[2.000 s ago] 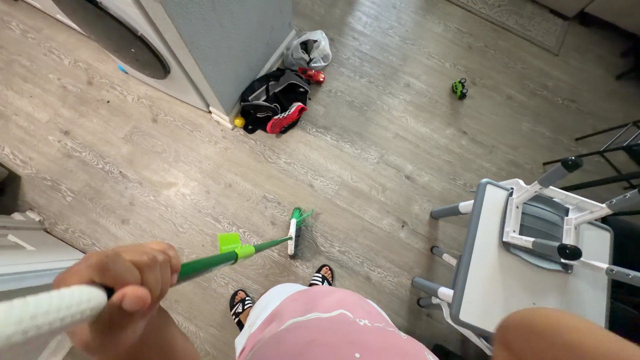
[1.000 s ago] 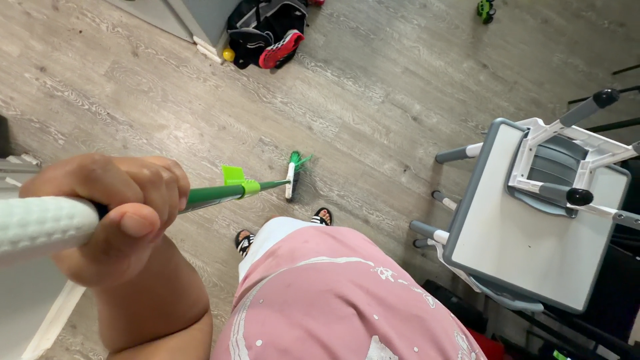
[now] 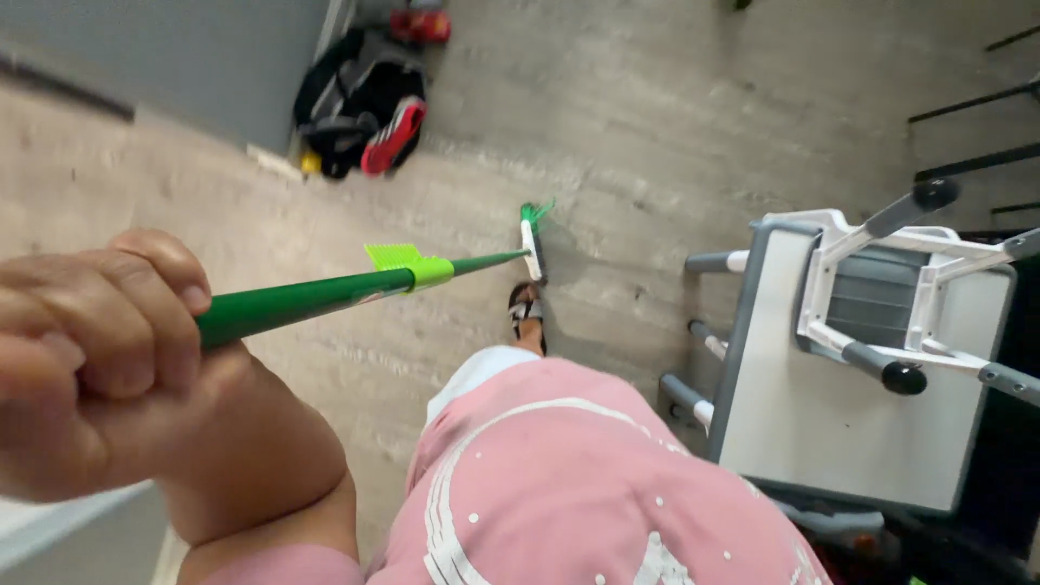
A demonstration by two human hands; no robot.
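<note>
My left hand (image 3: 106,357) is closed around the green handle of a broom (image 3: 317,305), close to the camera at the left. A lime-green comb-like clip (image 3: 410,266) sits around the handle. The handle runs down to the broom's white head (image 3: 530,248), whose green bristles (image 3: 535,213) touch the floor just ahead of my sandaled foot (image 3: 526,309). My right hand is out of view.
A small table (image 3: 845,439) carries an upturned chair (image 3: 877,292) at the right. A black backpack (image 3: 349,89) and a red shoe (image 3: 394,136) lie by the grey wall (image 3: 203,65). Black metal bars (image 3: 975,166) show at the upper right.
The arm and knuckles around the handle have turned; the hand stays closed on it. One foot shows now, where both showed earlier. The view has shifted.
</note>
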